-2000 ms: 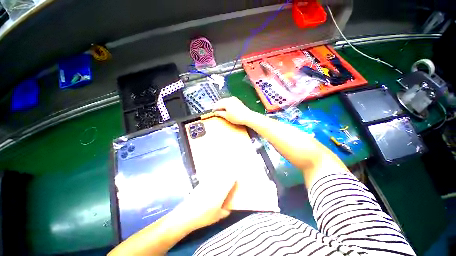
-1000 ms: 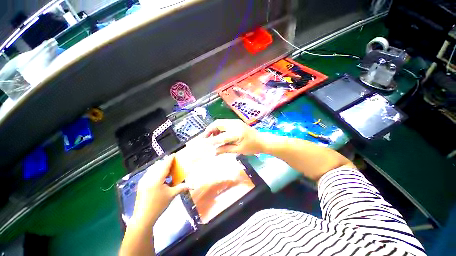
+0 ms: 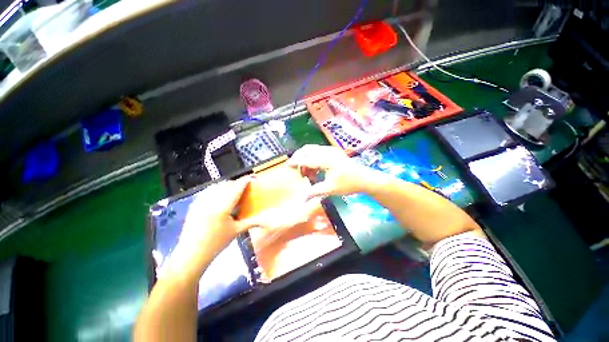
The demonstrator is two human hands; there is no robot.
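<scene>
A black two-pocket tray point(image 3: 250, 264) lies in front of me. A dark blue panel point(image 3: 172, 217) with a camera cluster is in its left pocket, partly behind my left hand. An orange panel surface point(image 3: 297, 250) shows in the right pocket. Above it, an orange panel point(image 3: 270, 190) is held between my hands. My left hand point(image 3: 207, 224) grips its left edge. My right hand point(image 3: 327, 175) grips its upper right side, fingers bent. The panel's camera corner cannot be made out.
Behind are a black small-parts tray point(image 3: 180, 150), a perforated strip point(image 3: 212, 155), bagged lens parts point(image 3: 259, 148) and a pink fan point(image 3: 255, 95). To the right are an orange-red tray point(image 3: 366, 137), blue plastic point(image 3: 411, 170), a second panel tray point(image 3: 465, 159) and a tape dispenser point(image 3: 536, 107).
The orange panel lay flat with its camera cluster showing; now it is raised between my hands. My left hand moved up and left from the panel's lower part. The camera view has shifted.
</scene>
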